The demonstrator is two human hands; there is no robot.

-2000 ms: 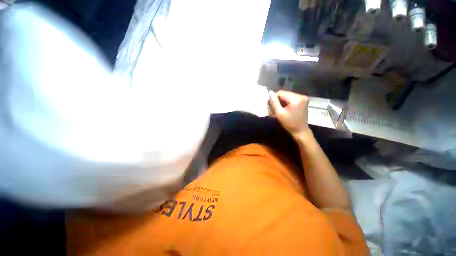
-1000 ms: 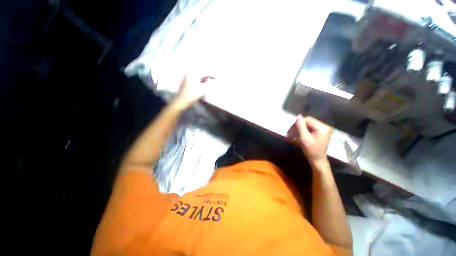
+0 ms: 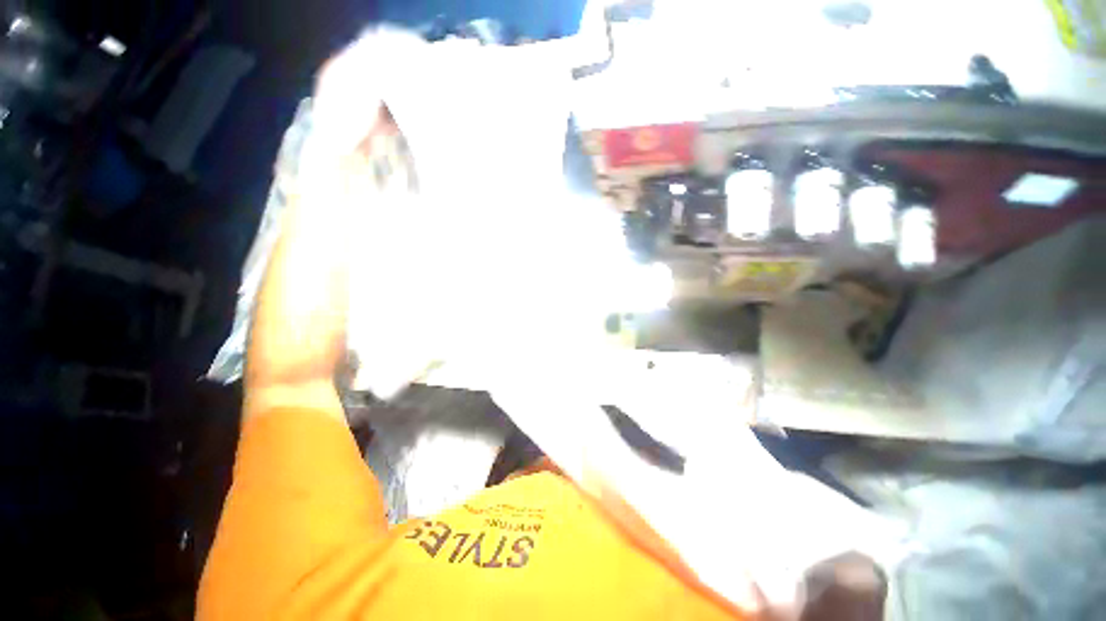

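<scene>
A white garment piece (image 3: pixel 679 485), overexposed and blurred, stretches from the pale pile left of the machine across the table's front edge towards the lower right. My right hand (image 3: pixel 839 587) is blurred at the bottom right, closed on the cloth's lower end. My left hand (image 3: pixel 364 103) is at the far upper left, on or at the white cloth; glare hides its fingers. The overlock machine has a red label (image 3: pixel 651 146) and a row of white tension dials (image 3: pixel 819 203). The needle area below the label is partly lost in glare.
The white stack (image 3: pixel 485 243) lies left of the machine head. The dark red machine front (image 3: pixel 970 200) is at the right. Loose pale cloth (image 3: pixel 1007 534) hangs below the table's right side. More white cloth (image 3: pixel 443 467) hangs below the front edge beside my body.
My left hand has moved up and away from the table's front edge. My right hand has moved down and right with the white cloth. The view has turned, showing more of the machine.
</scene>
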